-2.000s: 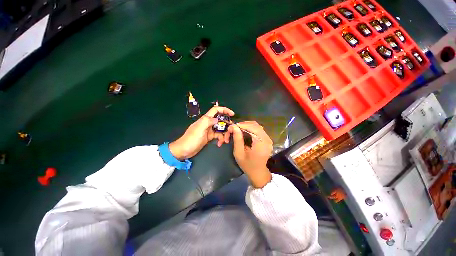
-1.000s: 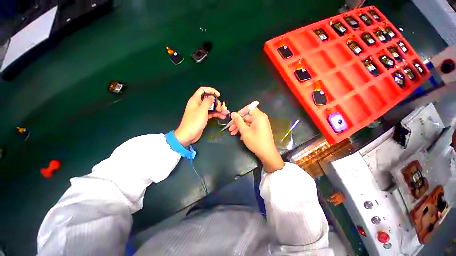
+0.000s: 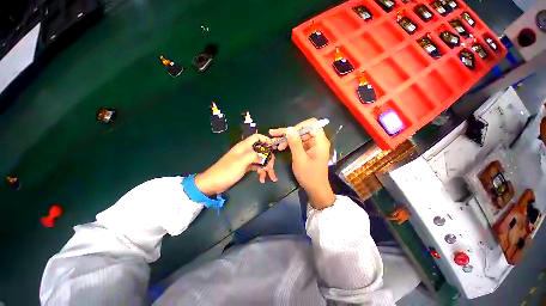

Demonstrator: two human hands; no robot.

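My left hand holds a small dark module with a gold face between its fingers, above the green bench. My right hand grips a slim pen-length tool with a pale end pointing up and right; its other end is at the module. Two dark modules with gold-orange tails lie just beyond my left hand, one further left and one right behind my fingers. The fingertips partly hide the held module.
A red-orange tray partly filled with modules stands at right, a glowing purple-white piece in its near corner. A white press and gold sheet are at lower right. More modules and a red piece lie left.
The tool has swung up to the module. A tailed module now lies beside the other one beyond my left hand. My left hand has lowered and tilted the held module. The view has shifted slightly.
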